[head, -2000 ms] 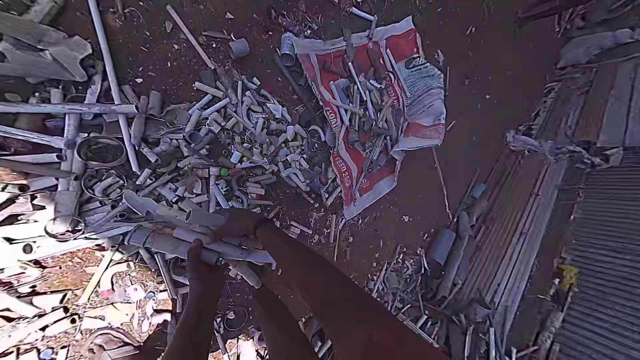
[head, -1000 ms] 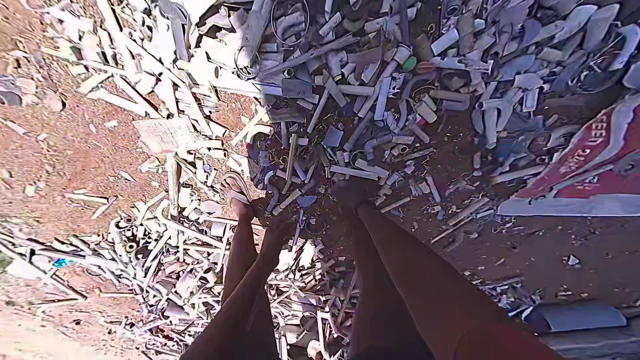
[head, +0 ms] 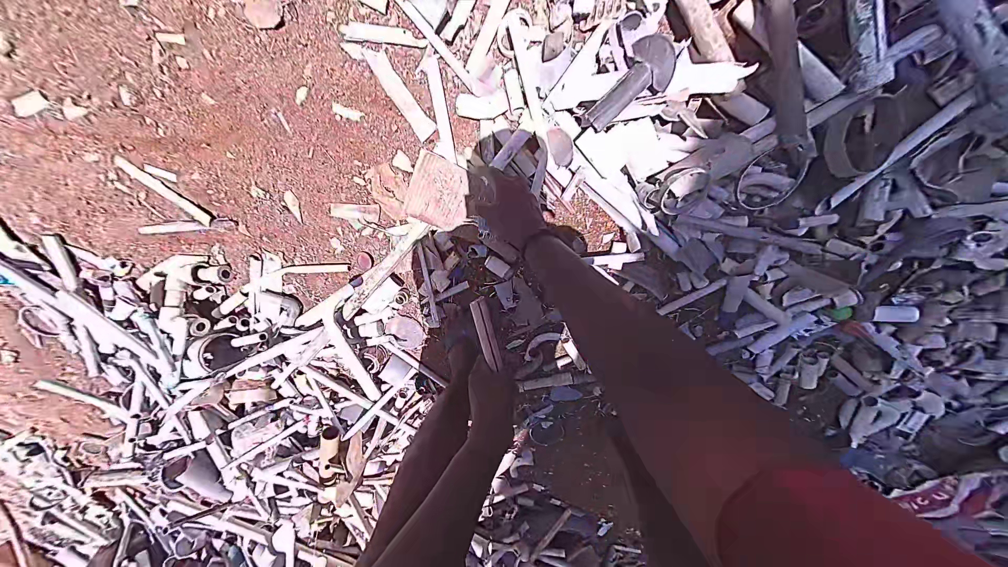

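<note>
My left hand (head: 490,386) is closed around the lower end of a short, narrow split piece of pipe (head: 486,335), which points upward in the view. Above it, my right hand (head: 508,205) reaches into the scrap, beside a flat ridged square piece (head: 437,189) and a short grey pipe piece (head: 512,150). Its fingers are dark and blurred, so whether they grip anything is unclear. Between the hands lie small pipe offcuts (head: 498,268) in shadow. My red sleeve (head: 803,512) shows at lower right.
Heaped white plastic pipe scraps (head: 260,362) spread at lower left, with longer pipes and broken sheets (head: 630,142) above right. More offcuts and fittings (head: 787,331) lie at right. Reddish bare soil (head: 236,94) shows at upper left. A printed sack (head: 937,500) is at lower right.
The several pipe pieces held in both hands two seconds ago are no longer in them. My left hand now holds one short piece, and my hands are farther apart. The view has swung strongly across the heap.
</note>
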